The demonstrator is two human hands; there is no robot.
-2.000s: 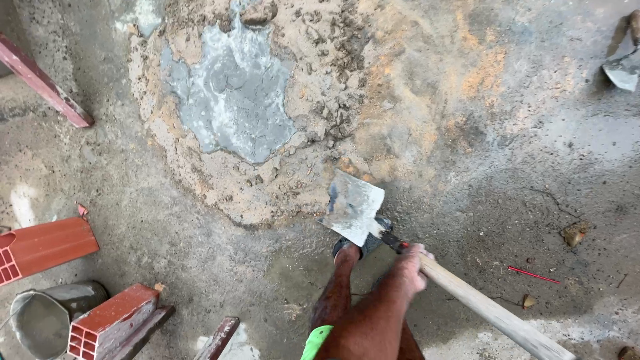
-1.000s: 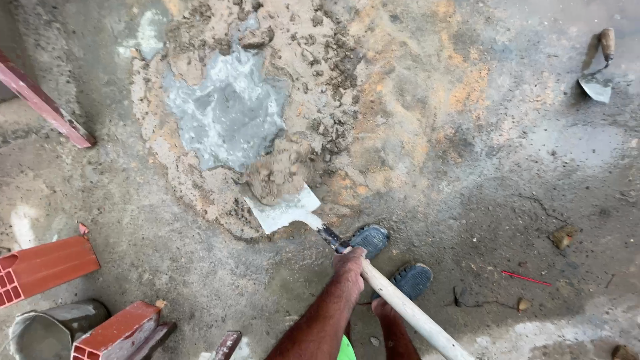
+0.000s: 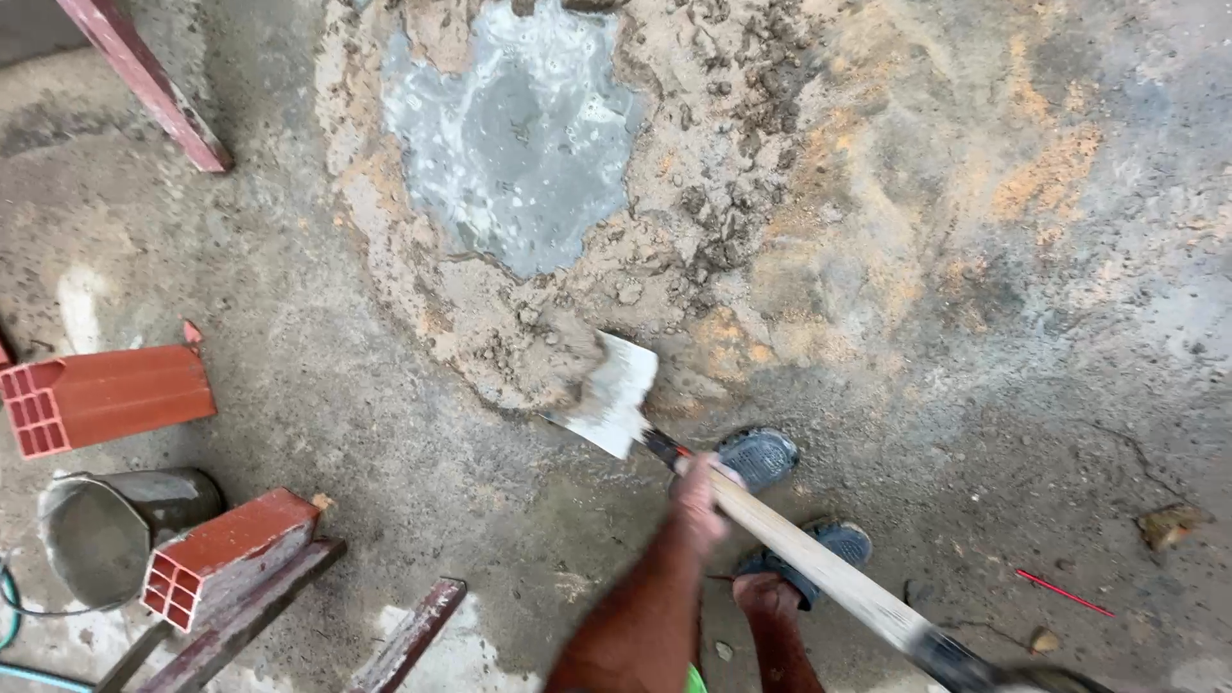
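Observation:
My left hand (image 3: 705, 502) is closed round the lower part of the shovel's pale wooden shaft (image 3: 818, 553), just above its dark socket. The flat metal shovel blade (image 3: 616, 395) lies at the lower edge of a ring of wet sandy mortar mix (image 3: 520, 361), with mix against its front edge. Inside the ring is a pool of grey, cement-clouded water (image 3: 525, 144). The shaft runs down right to a black end section at the bottom edge. My right hand cannot be seen; a dark blurred shape is at that corner.
My feet in dark clogs (image 3: 760, 459) stand beside the shaft. At left are a hollow clay brick (image 3: 140, 395), a bucket (image 3: 178, 496), another brick (image 3: 255, 529) by wooden pieces (image 3: 260, 606), and a reddish timber (image 3: 144, 82). A stone (image 3: 1169, 525) and a thin red stick (image 3: 1064, 592) lie at right.
Two seconds ago the blade was just outside the ring's edge; a second ago it was against mix beside the pool. It is now lower on the ring, farther from the pool. The trowel has left view.

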